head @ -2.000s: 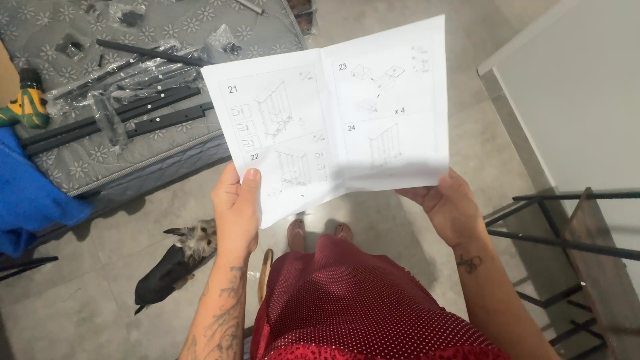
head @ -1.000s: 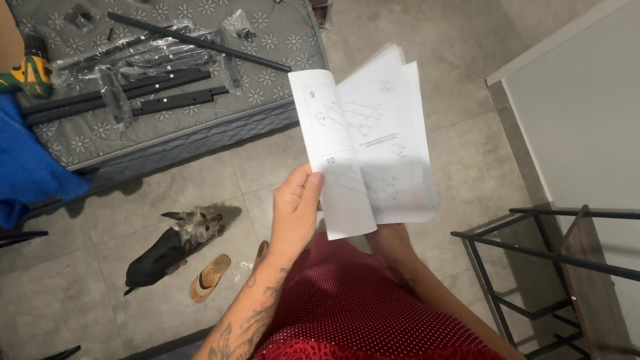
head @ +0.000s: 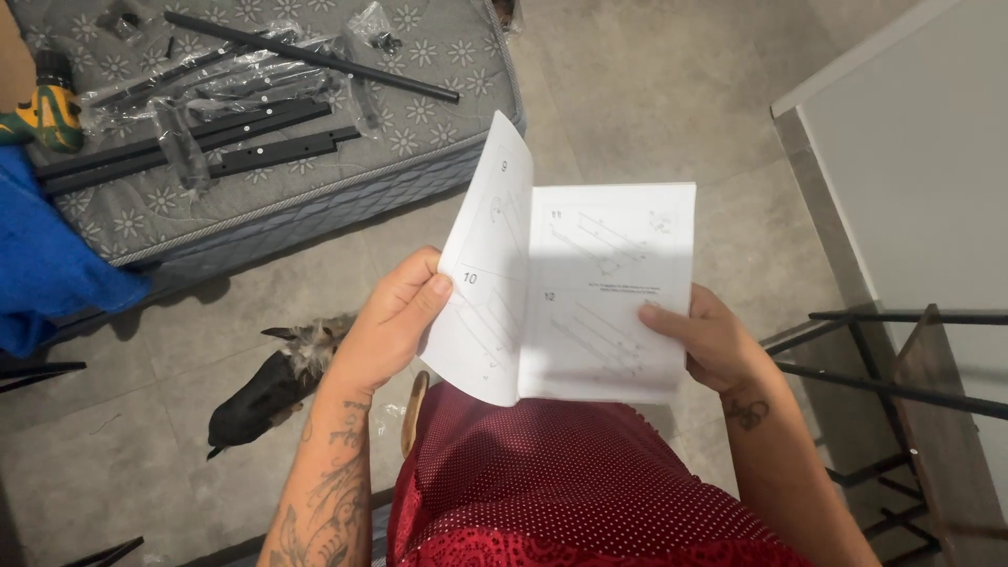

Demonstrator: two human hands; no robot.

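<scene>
An assembly instruction booklet [head: 606, 236] lies open between my hands, with line drawings of long parts and steps numbered 9 to 12. My left hand [head: 398, 319] pinches the outer edge of the left page, thumb on top, and that page bends upward. My right hand [head: 709, 339] grips the right edge, thumb on the page and fingers behind it. Away to the upper left, black metal bars [head: 268, 150], some in clear plastic wrap, rest on a patterned grey mattress [head: 441, 47]. A long black tube [head: 315, 57] lies across them.
A yellow and green cordless drill [head: 51, 110] and a blue cloth [head: 55, 252] are at the mattress's left. A small dog [head: 260, 398] is on the tiled floor below my left hand. A black metal frame [head: 882, 386] with a wooden board stands at right, near a pale panel [head: 929, 157].
The booklet has gone from pages 21 to 24 to pages 9 to 12. My right hand, mostly hidden behind the booklet a second ago, now shows at its right edge.
</scene>
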